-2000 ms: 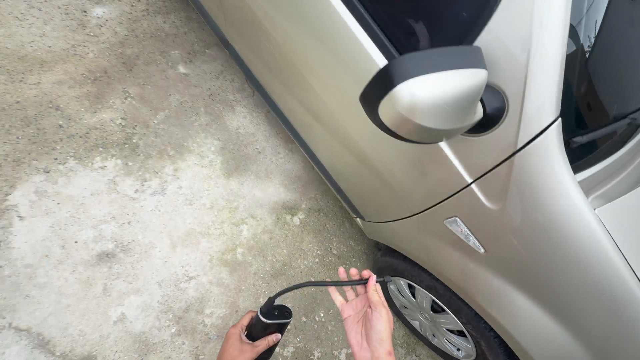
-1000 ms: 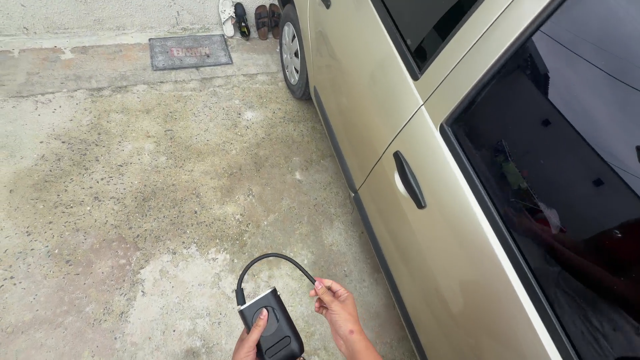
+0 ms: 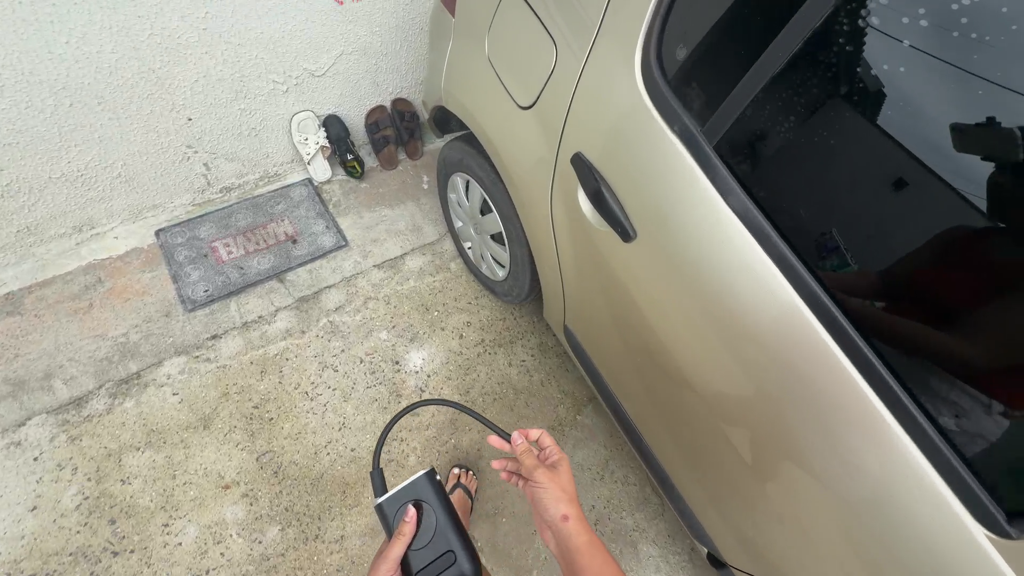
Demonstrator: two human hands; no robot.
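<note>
My left hand (image 3: 396, 546) grips a black portable air pump (image 3: 432, 524) low in the view, its thumb on the round part of the front face. From the pump's top a black hose (image 3: 436, 402) arches over to the right. Its far end is pinched between the thumb and forefinger of my right hand (image 3: 538, 472), the other fingers spread; the hose tip is hidden by the fingers. Ahead and to the right stands a beige car (image 3: 672, 320), its rear wheel (image 3: 482, 224) beyond both hands and apart from the hose.
A grey doormat (image 3: 252, 240) lies by the white wall (image 3: 160, 96). White and black footwear (image 3: 310, 144) and brown sandals (image 3: 382, 136) stand against the wall. The car's door handle (image 3: 604, 196) juts out at right. My foot in a black flip-flop (image 3: 462, 484) is on the concrete.
The view has moved along the car from the front wheel and side mirror to the rear wheel. My right hand, near the front wheel two seconds ago, is now away from any wheel, still holding the hose.
</note>
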